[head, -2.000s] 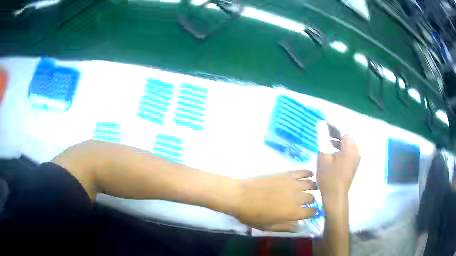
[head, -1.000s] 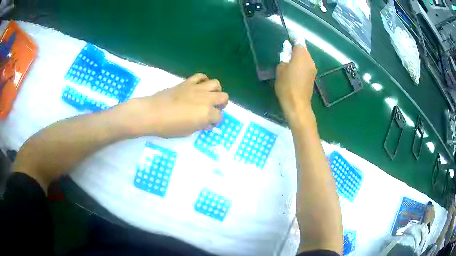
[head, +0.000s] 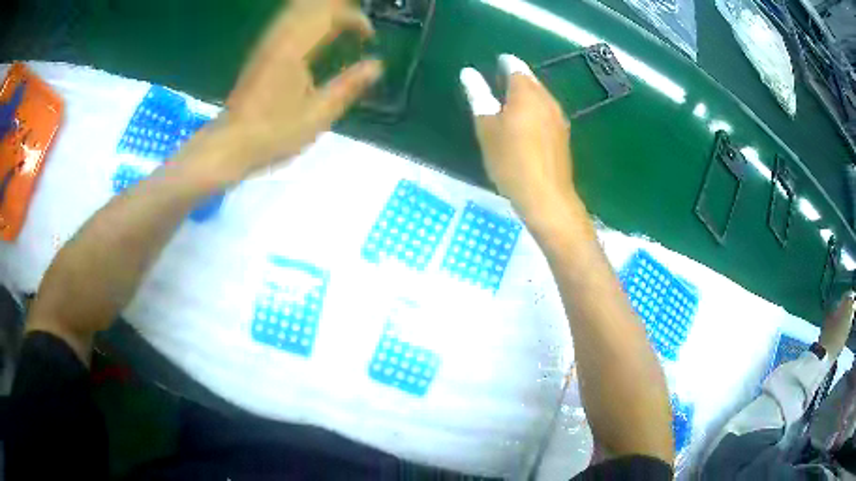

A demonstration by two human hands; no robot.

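A black phone frame [head: 409,80] lies on the green belt at the top, between my hands, its camera block at the picture's edge. My left hand [head: 296,89] is blurred over the frame's left side, thumb and forefinger apart, with nothing visible between them. My right hand [head: 526,131] is right of the frame, over the belt, with white finger cots on two separated fingertips, and is empty. Blue sheets with pale dots [head: 408,225] [head: 481,246] [head: 290,308] [head: 405,364] lie on the white covering [head: 338,404] below my hands.
More frames lie on the belt [head: 450,141] to the right [head: 623,73] [head: 721,188]. Blue sheets [head: 155,122] are partly under my left forearm; others [head: 660,299] lie beyond my right. An orange tray [head: 33,155] is far left. Another person's sleeve [head: 784,390] and hand are far right. Bagged parts [head: 762,52] are beyond.
My left hand has moved up and left from the blue sheets to over the belt. My right hand has let go of the frame, which now lies further left.
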